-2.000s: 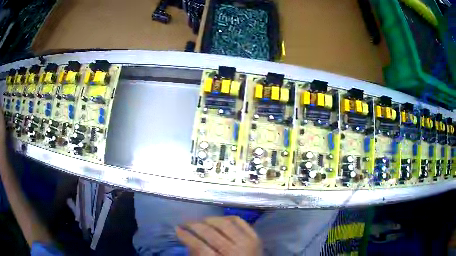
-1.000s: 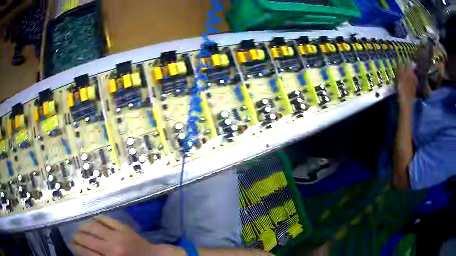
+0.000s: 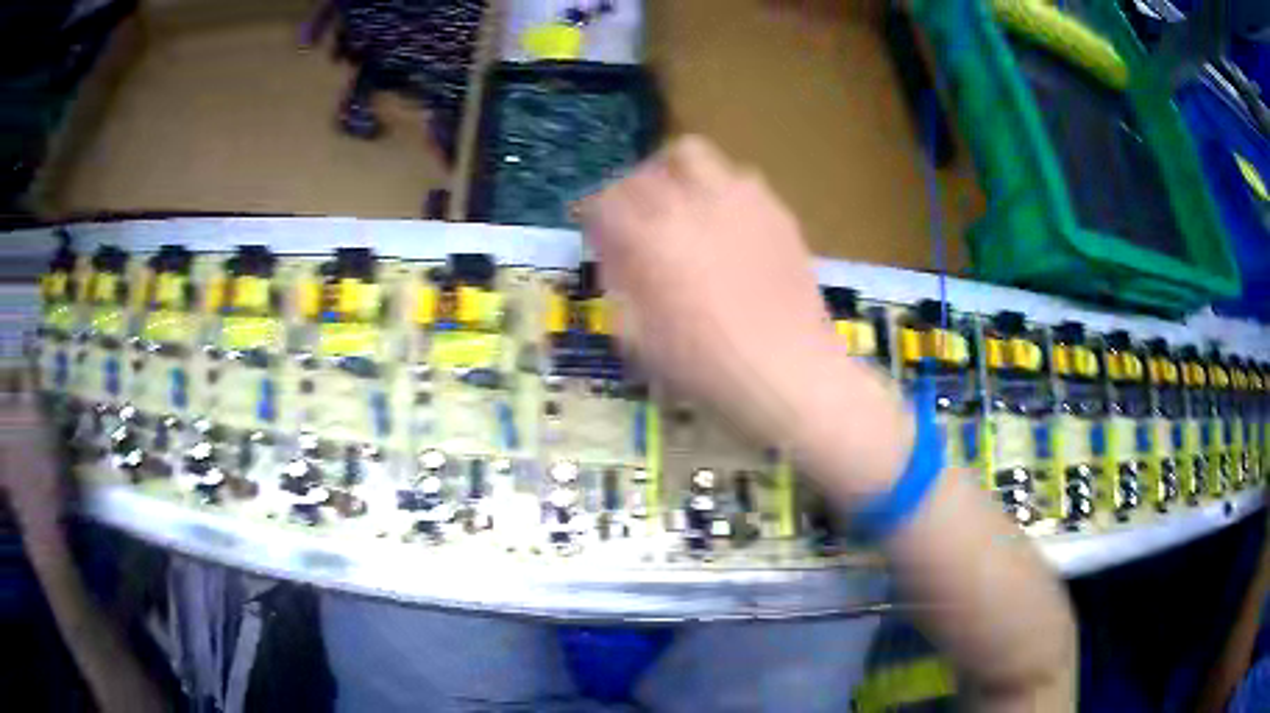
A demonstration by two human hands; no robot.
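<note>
A long row of tan circuit boards (image 3: 596, 422) lies side by side on a silver metal rail (image 3: 460, 571). Each has yellow-orange blocks with black parts at its far edge. My right hand (image 3: 703, 258), blurred and bare, reaches over the boards, its fingertips at the near right corner of a black tray (image 3: 564, 139) of small green pieces. The fingers are bunched; whether they hold a piece is hidden by blur. A blue band (image 3: 905, 481) is on the wrist. My left hand is not in view.
Brown cardboard boxes (image 3: 801, 126) stand beyond the rail, the left one holding black parts (image 3: 411, 70). A green crate (image 3: 1065, 251) stands far right. A blue cord hangs by my wrist. At the left edge is a blurred forearm (image 3: 56, 543), seemingly another person's.
My right hand has risen from below the rail to the tray. The view has turned back left from the right-hand boards. The gap in the row seen earliest no longer shows.
</note>
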